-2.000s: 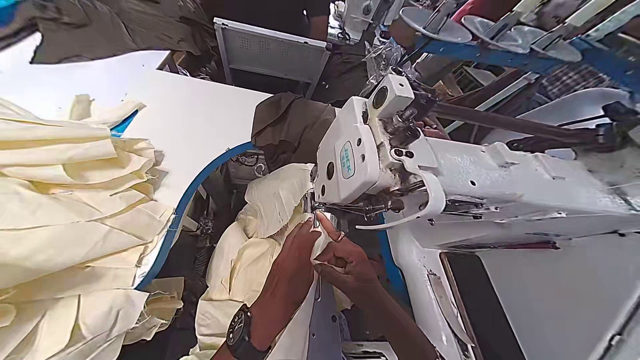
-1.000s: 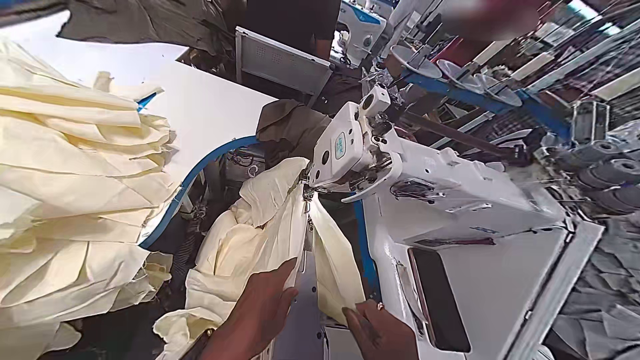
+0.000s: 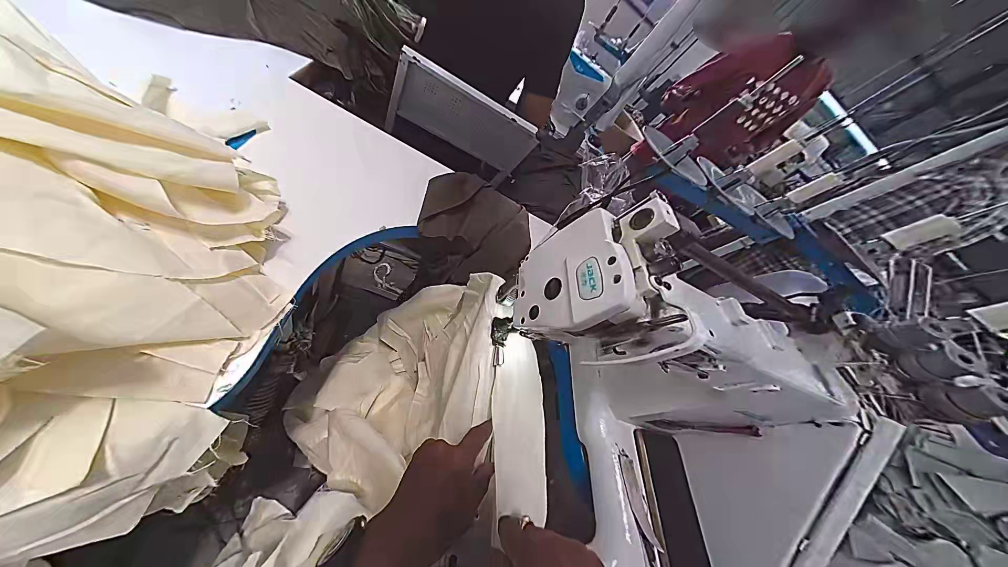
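A white Jack sewing machine (image 3: pixel 583 276) stands right of the middle, its lit needle area over cream fabric (image 3: pixel 394 386). The fabric bunches to the left of the needle, and a flat strip of it (image 3: pixel 520 425) runs from the needle toward me. My left hand (image 3: pixel 441 488) pinches the fabric edge left of the strip, below the needle. With thumb and finger, my right hand (image 3: pixel 543 543) holds the near end of the strip at the bottom edge of the view. Part of both hands is cut off by the frame.
Stacked cream fabric pieces (image 3: pixel 118 299) cover the left of the white table (image 3: pixel 339 157), which has a curved blue edge. Dark cloth (image 3: pixel 472 224) lies behind the machine head. Thread cones (image 3: pixel 937 362) and grey fabric (image 3: pixel 929 496) are at the right. A person in dark clothing (image 3: pixel 496 47) is at the back.
My hands were together close to the needle two seconds ago; they are now farther from it and apart, with the strip stretched flat. The view has shifted.
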